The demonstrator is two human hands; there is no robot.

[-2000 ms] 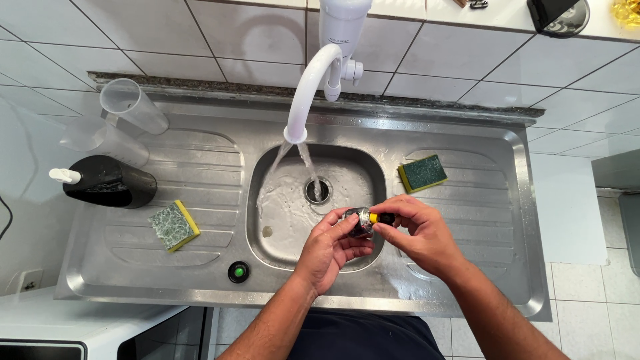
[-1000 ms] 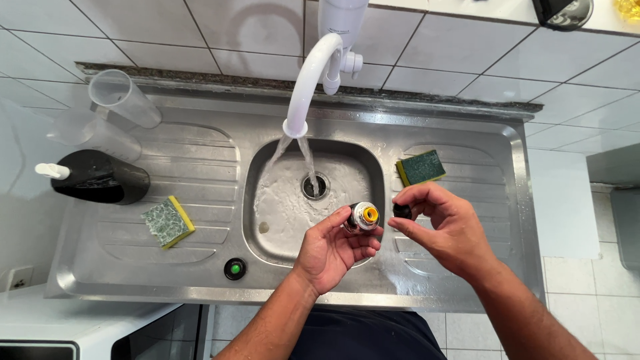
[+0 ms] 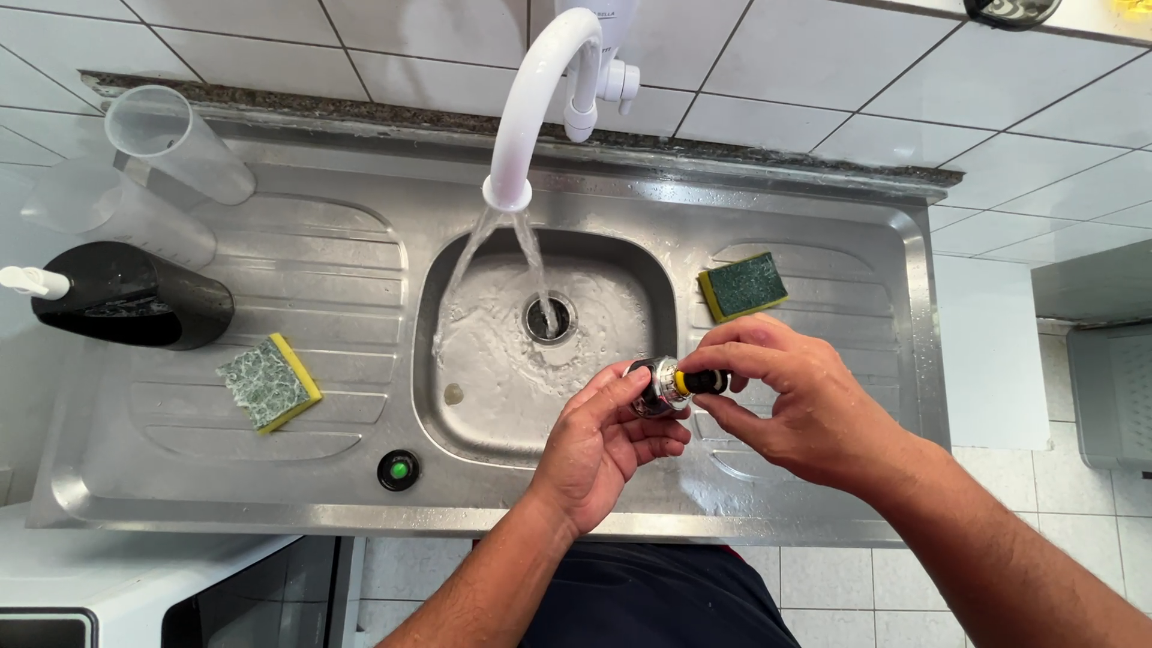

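Note:
My left hand (image 3: 605, 441) holds a small black and silver cylindrical part (image 3: 656, 387) above the front right of the sink basin. My right hand (image 3: 792, 387) pinches a small black cap (image 3: 706, 382) between thumb and fingers, against the yellow centre of that part. Most of the part's far side is hidden by my left fingers. A round black piece with a green centre (image 3: 399, 470) lies on the steel near the front edge, left of my left hand. From the white faucet (image 3: 540, 99), water runs into the basin (image 3: 486, 360).
A green and yellow sponge (image 3: 745, 286) lies right of the basin, a foamy sponge (image 3: 268, 382) on the left drainboard. Farther left stand a black soap dispenser (image 3: 135, 292) and two clear plastic containers, one upright-looking (image 3: 193, 148). A tiled wall (image 3: 810, 72) rises behind the sink.
One second ago the black cap was apart from the part in my left hand, showing its yellow centre; now my right hand has brought the cap back against it. Water keeps running.

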